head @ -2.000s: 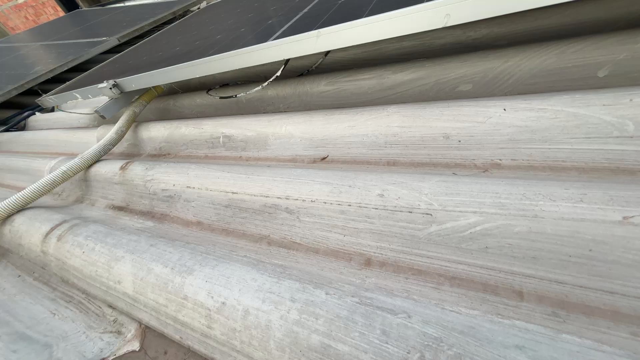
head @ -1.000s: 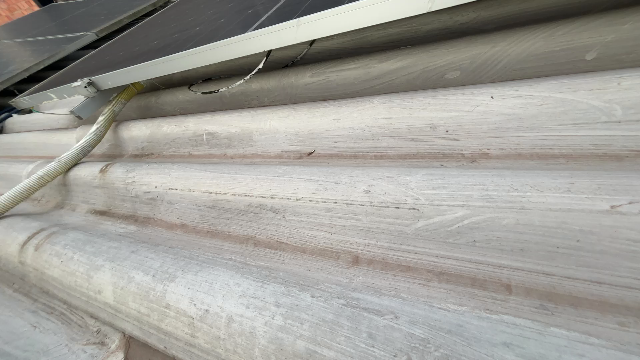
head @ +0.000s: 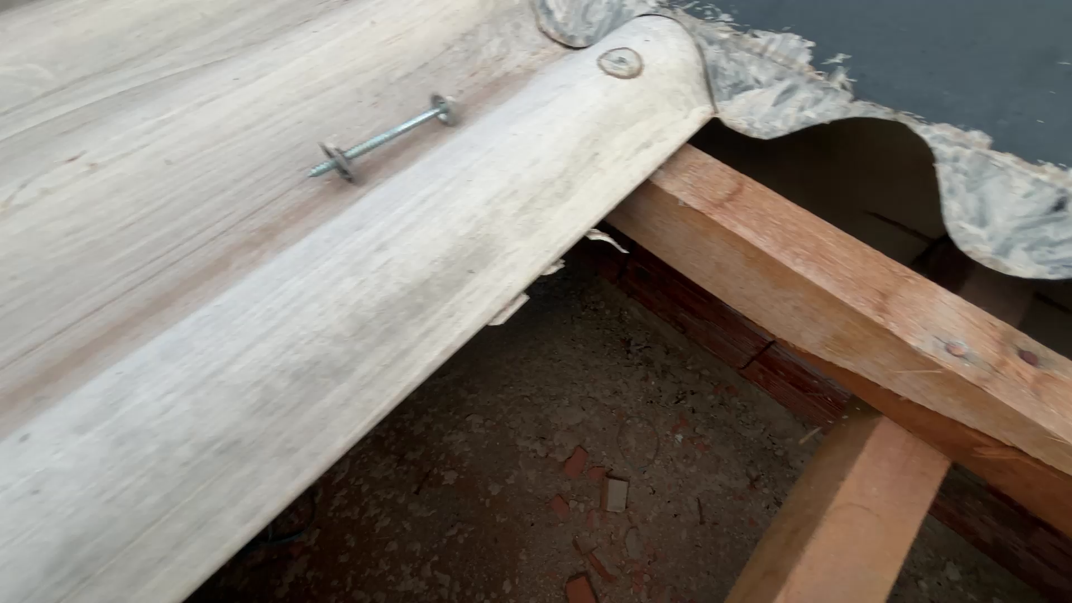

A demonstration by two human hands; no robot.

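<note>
Neither my left hand nor my right hand shows in the head view. A long metal roofing screw (head: 392, 136) with washers lies in a valley of the pale corrugated roofing sheet (head: 335, 285). Its pointed end is toward the lower left, its washered head toward the upper right. A round fastener mark (head: 620, 63) shows on the sheet's ridge near its upper corner. Beyond that corner, a wooden beam (head: 821, 276) runs down to the right from under the sheet, with fastener heads near its right part.
Past the sheet's edge there is a drop to a floor (head: 519, 435) strewn with brick fragments (head: 576, 462). A second timber (head: 854, 511) meets the beam from below. A wavy sheet edge with ragged grey coating (head: 980, 176) borders a dark surface (head: 921, 50). Brickwork (head: 712, 327) lies below the beam.
The view has swung far, from the solar panels and pale hose on the roofing to the sheet's edge, the screw and the timbers.
</note>
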